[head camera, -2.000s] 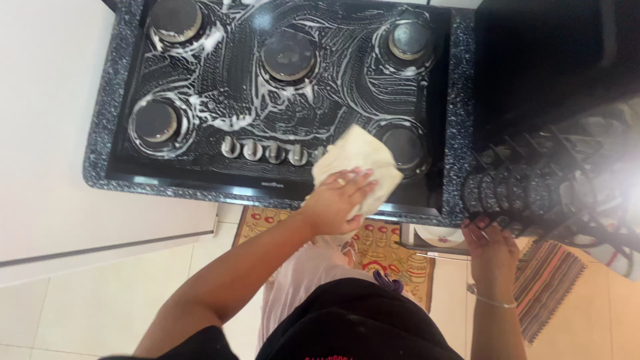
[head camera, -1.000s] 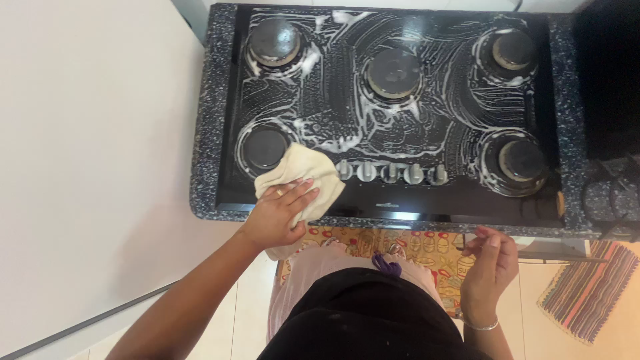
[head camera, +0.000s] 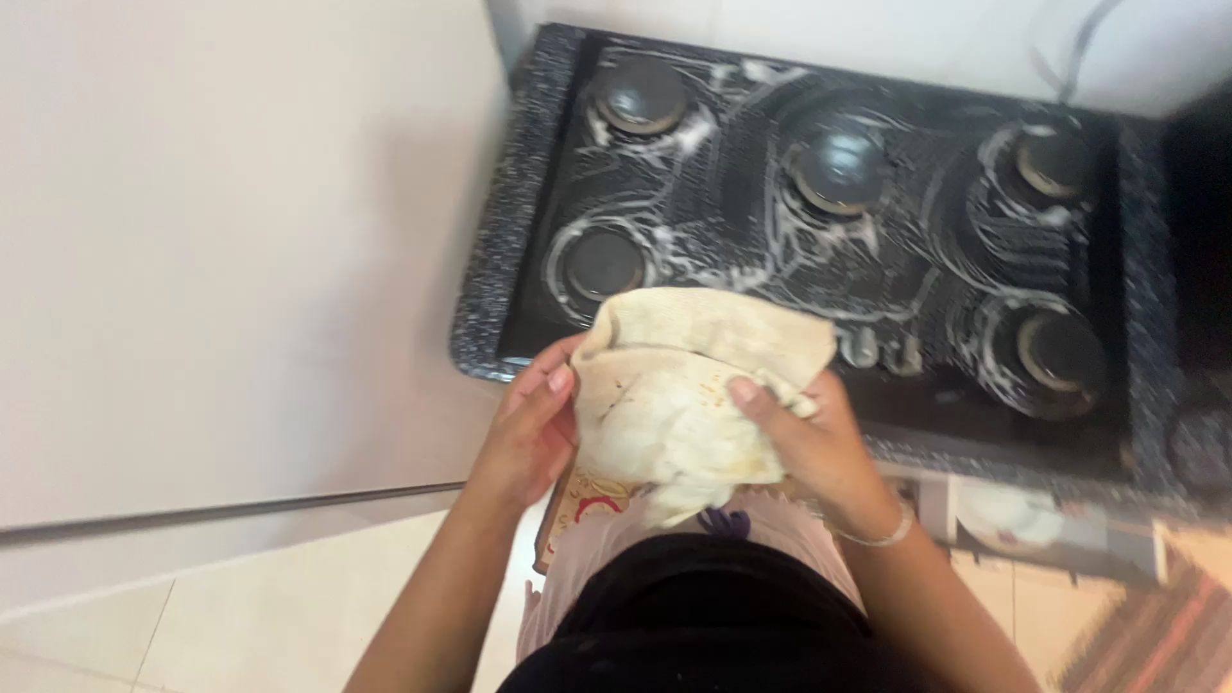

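Observation:
A cream cloth (head camera: 674, 404), partly folded and bearing small brown marks, is stretched between my hands above the front edge of the cooktop. My left hand (head camera: 539, 423) grips its left side with the thumb on top. On the right side, my right hand (head camera: 799, 433) pinches a bunched edge. Behind the cloth lies the black gas cooktop (head camera: 731, 183), streaked with white foam around its round burners. Two metal control knobs (head camera: 859, 348) show just right of the cloth, which hides the others.
A speckled dark stone countertop (head camera: 496, 250) frames the cooktop. A large white panel (head camera: 241, 241) stands close on the left. At lower right are an open drawer or shelf (head camera: 1049, 525) with pale dishes and a striped rug (head camera: 1155, 635). A patterned mat (head camera: 577, 510) lies below.
The cloth has come off the cooktop surface, where my left hand pressed it. My right hand, empty at the front edge before, has moved left and taken hold of it too.

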